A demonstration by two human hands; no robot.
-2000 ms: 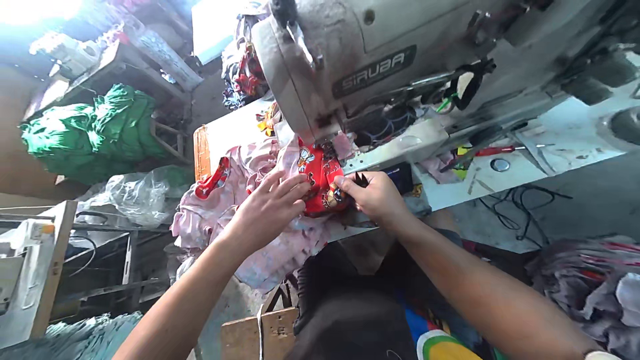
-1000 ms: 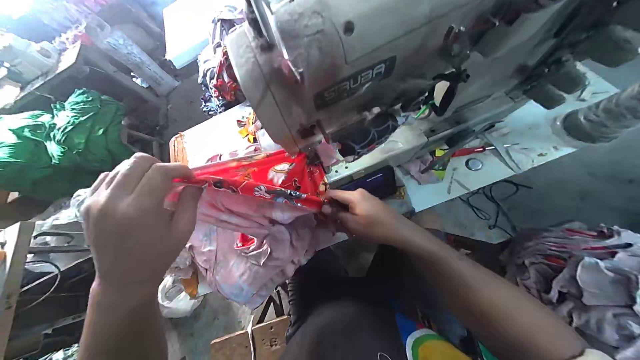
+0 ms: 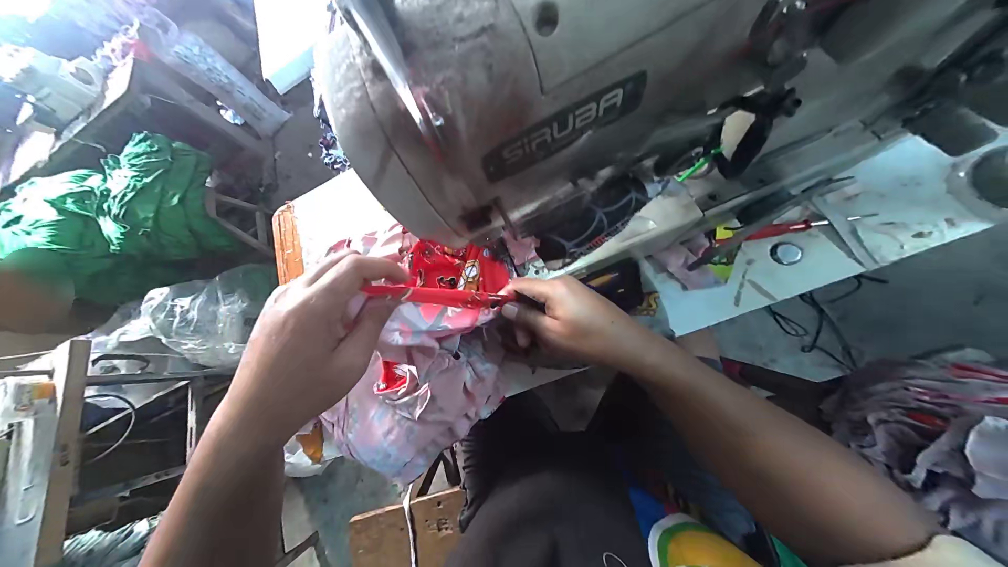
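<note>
Red printed fabric (image 3: 453, 272) lies under the head of a Siruba sewing machine (image 3: 441, 102), joined or laid against pink printed fabric (image 3: 417, 433) that hangs over the table edge. My left hand (image 3: 323, 331) pinches the left end of the red fabric's folded edge. My right hand (image 3: 567, 319) grips the same edge at its right end, with a small dark object, not clear, between the fingers. The edge is stretched between both hands, just in front of the machine. The needle area is mostly hidden behind the machine head.
On the white table (image 3: 906, 268) to the right lie a red-handled screwdriver (image 3: 780, 230), tweezers-like metal tools and a round metal disc (image 3: 786, 253). Green cloth (image 3: 134, 213) is heaped at left, above clear plastic (image 3: 205, 315). Dark grey garments (image 3: 929, 441) are piled at lower right.
Two seconds ago both hands lay low on the fabric by the machine. My left hand then lifted the red edge out to the left, and it is now back closer to my right hand.
</note>
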